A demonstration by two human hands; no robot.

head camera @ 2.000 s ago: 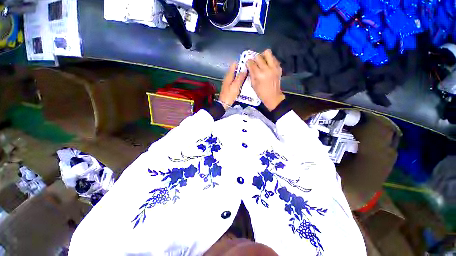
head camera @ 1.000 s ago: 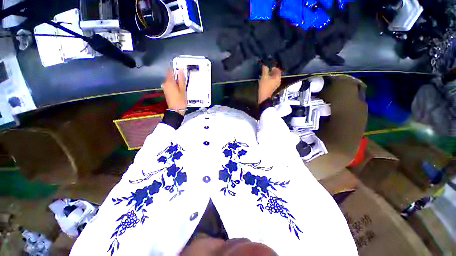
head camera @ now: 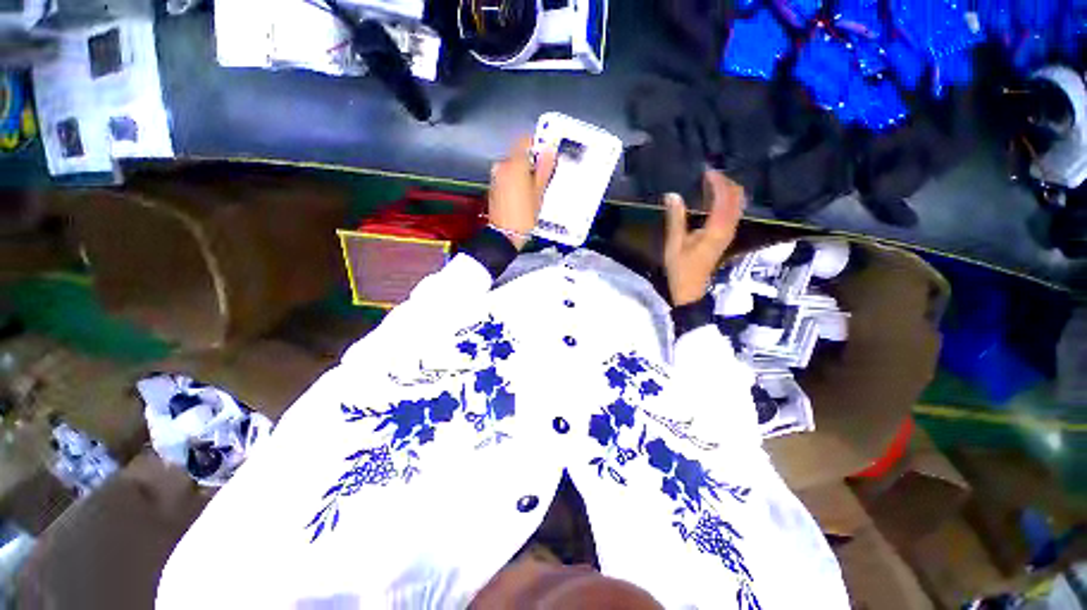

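My left hand [head camera: 517,191] holds a white housing [head camera: 584,185] by its left side, at the bench edge. The housing is a rounded rectangle with a small dark recess near its top. My right hand [head camera: 703,236] is apart from the housing, to its right, just in front of the bench edge. Its thumb and fingers are spread, and I see nothing between them. Black pads [head camera: 811,173] lie in a loose pile on the bench beyond my right hand. Blue flat pieces [head camera: 852,72] are heaped behind them.
An assembled unit [head camera: 578,33] with a black ring and a black handheld tool or cable [head camera: 391,69] lie at the back. A printed sheet [head camera: 105,95] lies far left. White parts [head camera: 793,312] fill an open carton [head camera: 888,358] by my right arm. A red item [head camera: 399,265] is under the bench.
The view has swung left. My right hand was at the edge of the black pads; now it is drawn back with fingers spread. The housing stays in my left hand, now tilted.
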